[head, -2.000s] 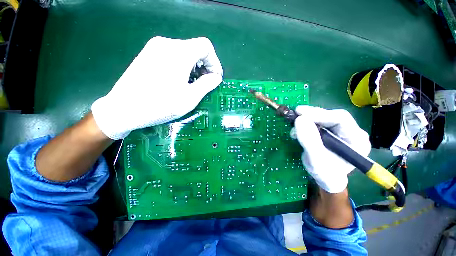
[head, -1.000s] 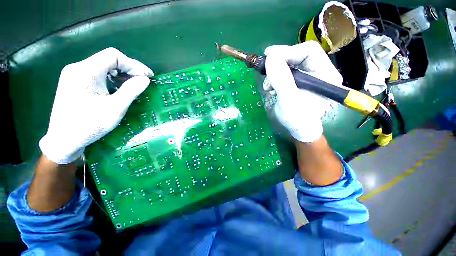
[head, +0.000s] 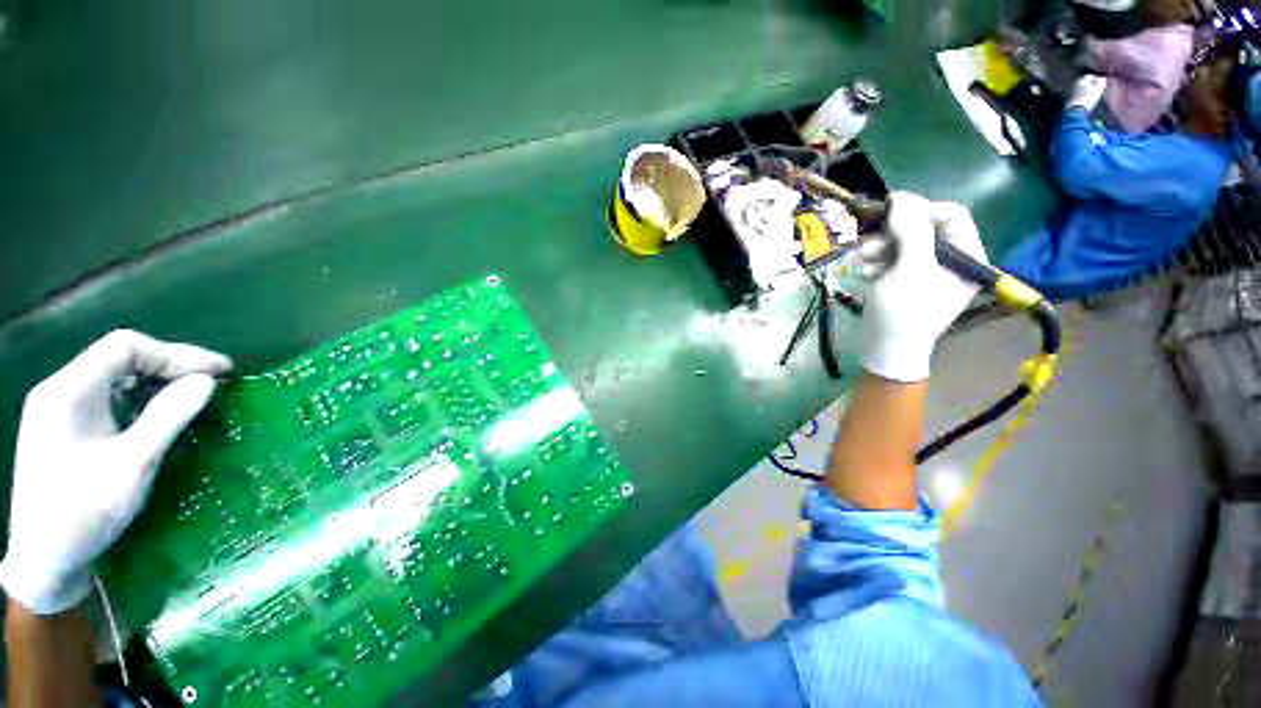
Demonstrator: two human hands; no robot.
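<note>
The large green circuit board [head: 374, 484] lies at the lower left, solder dots up. My left hand [head: 104, 450], white-gloved, is at its upper left edge with thumb and forefinger pinched on the thin solder wire [head: 256, 375]; a strand also trails by the wrist. My right hand [head: 920, 284], gloved, holds the soldering iron [head: 961, 263] over the right side of the black tray [head: 712, 143], its barrel pointing up-left above the tray's contents. Whether the tip touches anything cannot be told.
A striped yellow and black tube [head: 640, 228] stands left of the tray. The tray holds crumpled white wipes [head: 765, 221] and a small bottle [head: 838, 118]. Side cutters [head: 827, 329] lie at the bench edge. Another person in a blue smock [head: 1141, 173] is at upper right.
The view has swung right. My right hand has carried the iron away from the board to the tray. My left hand stays at the board's edge with the wire.
</note>
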